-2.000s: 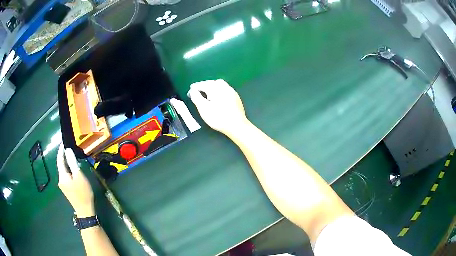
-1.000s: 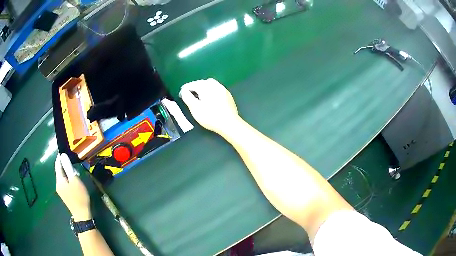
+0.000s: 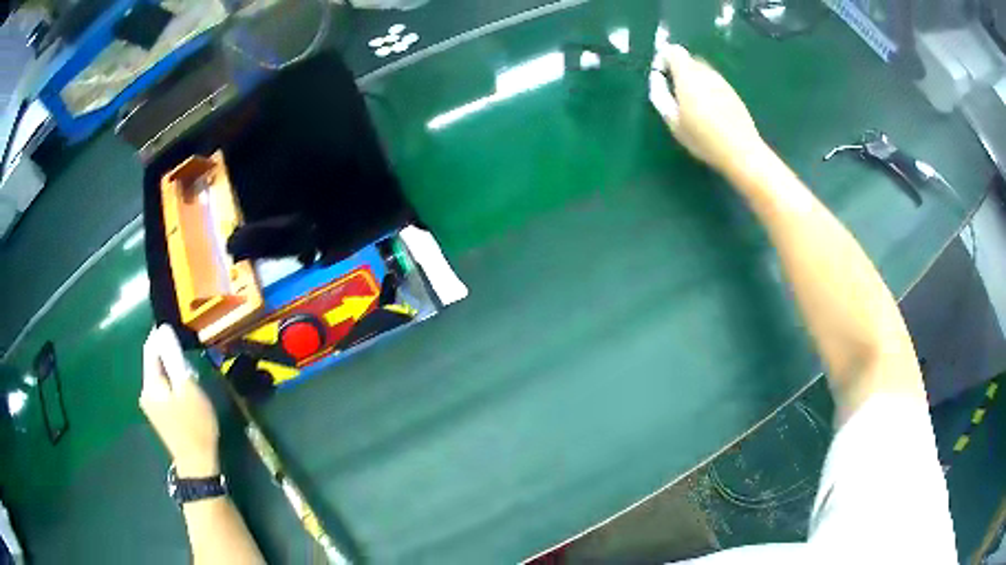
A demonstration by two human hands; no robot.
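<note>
My right hand (image 3: 706, 108) is stretched to the far side of the green worktop. Its fingertips are beside a thin dark phone frame (image 3: 601, 57), which is blurred; I cannot tell whether they grip it. My left hand (image 3: 180, 400) is at the near left corner of the fixture, with a gap between its white-tipped fingers and nothing seen in it. The orange fixture (image 3: 199, 248) has a long recess with no frame visible in it. The blue control box (image 3: 331, 289) sits below it, with a red button (image 3: 301, 338) on its panel.
A black pad (image 3: 314, 144) lies behind the fixture. Another phone frame (image 3: 50, 395) lies far left. An air blow gun (image 3: 891, 160) lies at the right. White discs (image 3: 394, 41) and a blue tray (image 3: 66, 119) are beyond the pad. A mottled cable (image 3: 281, 475) runs toward me.
My right hand has moved from beside the control box, away and to the right, to the far phone frame. My left hand stays at the fixture's corner. The view has shifted slightly.
</note>
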